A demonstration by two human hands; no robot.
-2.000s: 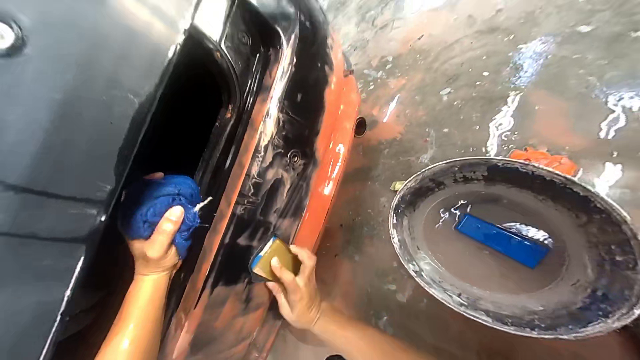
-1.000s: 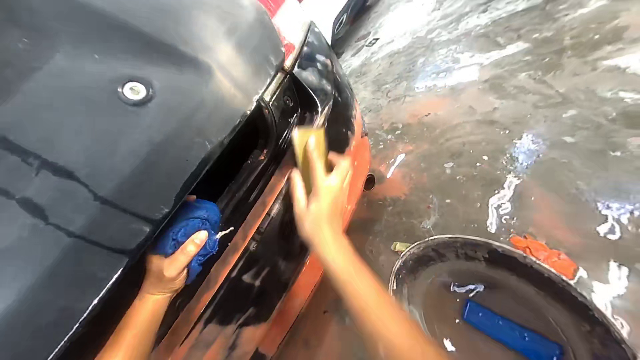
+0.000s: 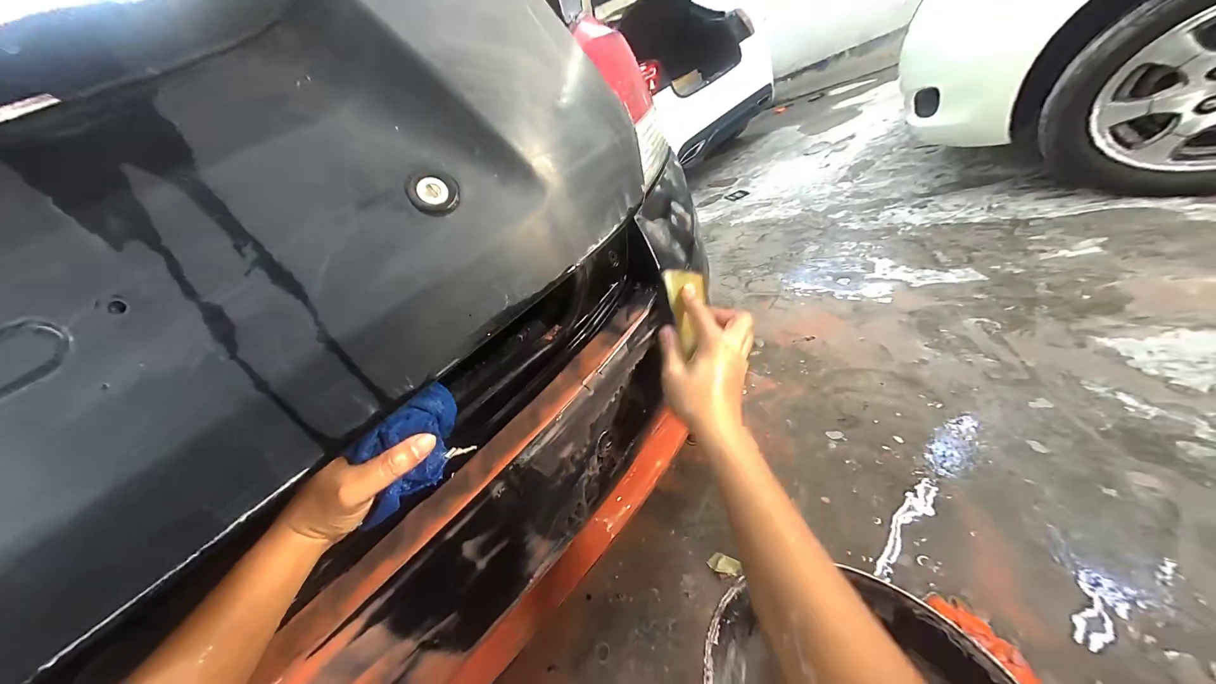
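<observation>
My left hand (image 3: 366, 480) grips a bunched blue cloth (image 3: 410, 442) at the gap between the dark car's tailgate (image 3: 313, 237) and its rear bumper. The bumper (image 3: 532, 503) is patchy black and orange, with a wet sheen. My right hand (image 3: 711, 366) holds a yellowish sanding block or pad (image 3: 684, 299) against or just over the bumper's far corner, below the red tail light (image 3: 613, 66); whether it touches cannot be told. A round lock (image 3: 432, 192) sits in the tailgate above the cloth.
A round basin (image 3: 912, 608) stands on the wet concrete floor (image 3: 950, 380) at lower right, partly behind my right forearm. An orange cloth or piece (image 3: 983, 636) lies beside it, and a small yellowish scrap (image 3: 724, 564) nearby. A pale car (image 3: 978, 76) and a white vehicle (image 3: 703, 114) stand beyond.
My right hand has moved with the pad from the bumper's middle to its far corner. My left hand still holds the blue cloth at the gap. The view has tilted up.
</observation>
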